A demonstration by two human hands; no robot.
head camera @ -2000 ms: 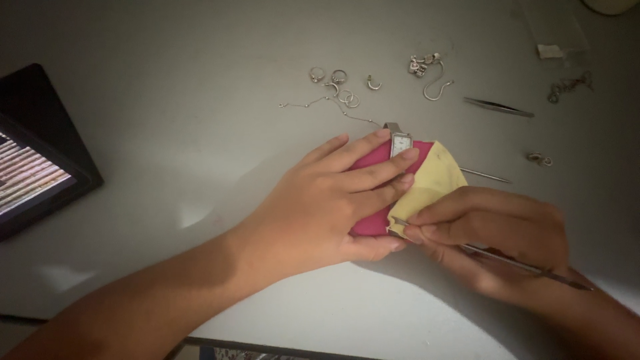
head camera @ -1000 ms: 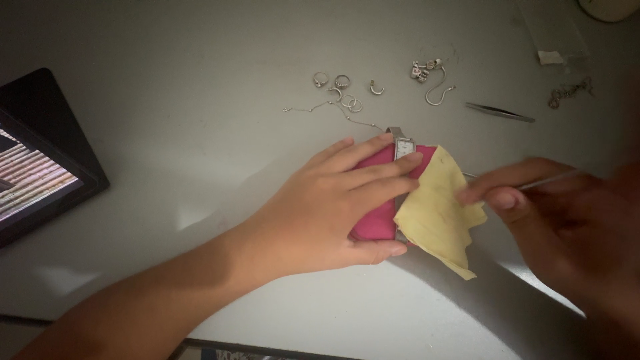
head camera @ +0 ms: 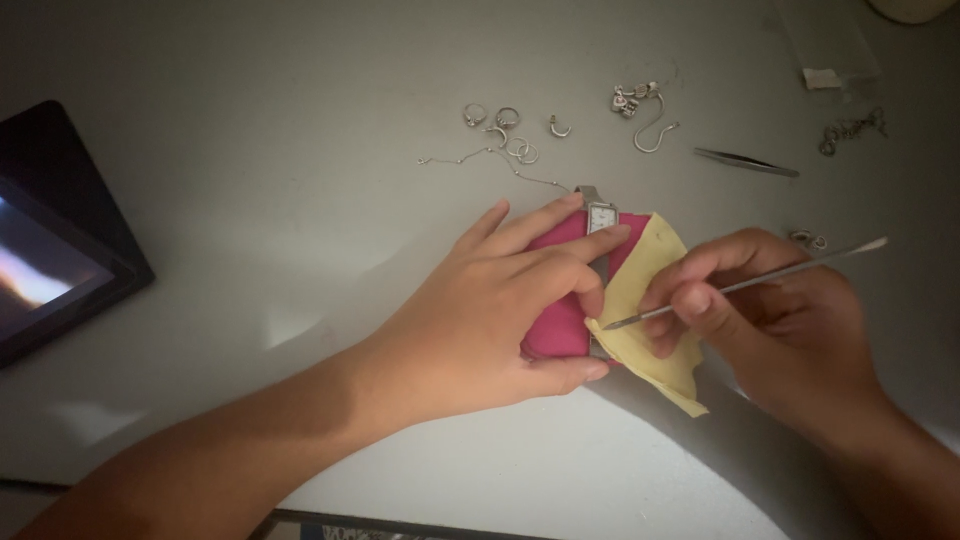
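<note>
A wristwatch (head camera: 602, 218) with a metal mesh band lies across a pink cushion (head camera: 559, 330). My left hand (head camera: 499, 300) rests over the cushion and watch, its fingers pressing on them and its thumb at the lower edge. A yellow cloth (head camera: 660, 337) covers the cushion's right side and part of the band, and hangs past it. Between the thumb and fingers of my right hand (head camera: 765, 322) is a thin metal tool (head camera: 780, 274), with its pointed tip over the cloth's left edge and its flattened end to the upper right. Whether the tip touches the cloth, I cannot tell.
Several rings (head camera: 508, 118), a small hoop earring (head camera: 559, 127) and a thin chain (head camera: 517, 174) lie above the cushion. A charm bracelet (head camera: 660, 127), tweezers (head camera: 746, 162), another chain (head camera: 851, 131) and a plastic bag (head camera: 832, 45) are at upper right. A tablet (head camera: 67, 240) stands at left.
My right hand has moved left from its place one second ago, bringing the tool's tip over the cloth. The left index finger has bent toward the cloth's edge. The cloth hangs lower than two seconds ago.
</note>
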